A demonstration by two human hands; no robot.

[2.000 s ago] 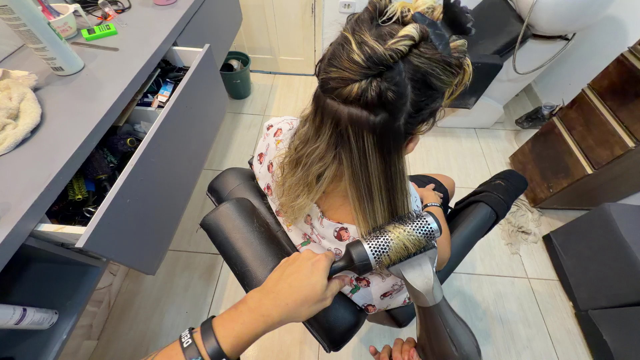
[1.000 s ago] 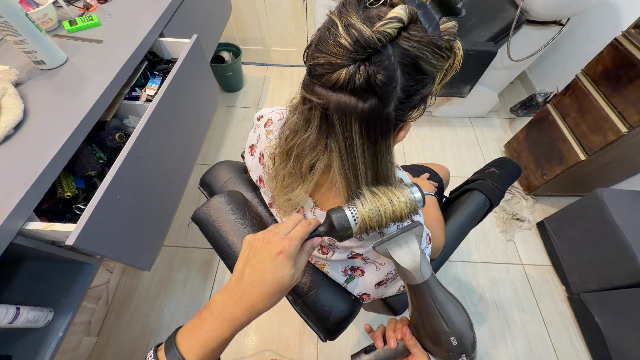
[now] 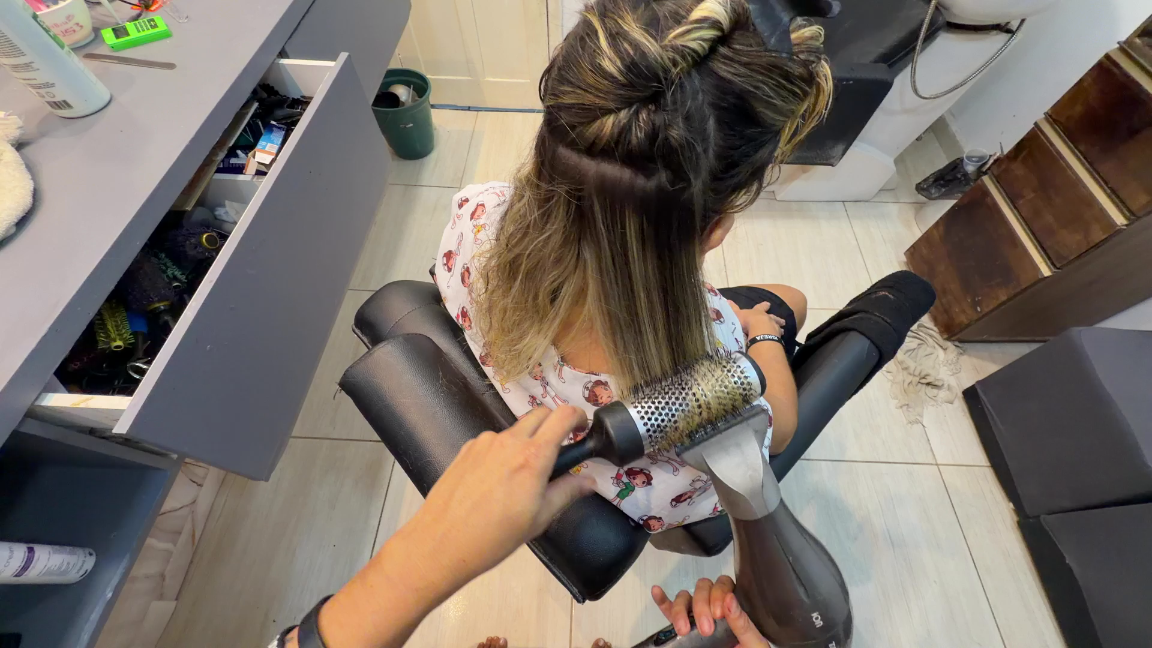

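Note:
A person sits with their back to me, the upper hair twisted up in clips and a lower section of streaked hair (image 3: 630, 288) hanging straight on the right, wavier on the left. My left hand (image 3: 513, 477) grips the black handle of a round metal-barrel hairbrush (image 3: 693, 400); hair ends lie over its bristles. At the bottom, my right hand (image 3: 706, 612) is closed on the handle of a dark hair dryer (image 3: 783, 558), partly cut off by the frame edge. The dryer's flat nozzle points up at the underside of the barrel, very near or touching it.
A black padded salon chair (image 3: 414, 396) surrounds the seated person. On the left, an open drawer (image 3: 261, 270) holding brushes juts from a grey counter (image 3: 135, 135). A green bin (image 3: 405, 117) stands behind. Brown wooden steps (image 3: 981, 252) and dark padded blocks (image 3: 1071, 414) are at right.
One second ago the barrel was thickly wrapped in hair, with the nozzle lower and apart from it. Now less hair covers the barrel and the nozzle is close beneath it.

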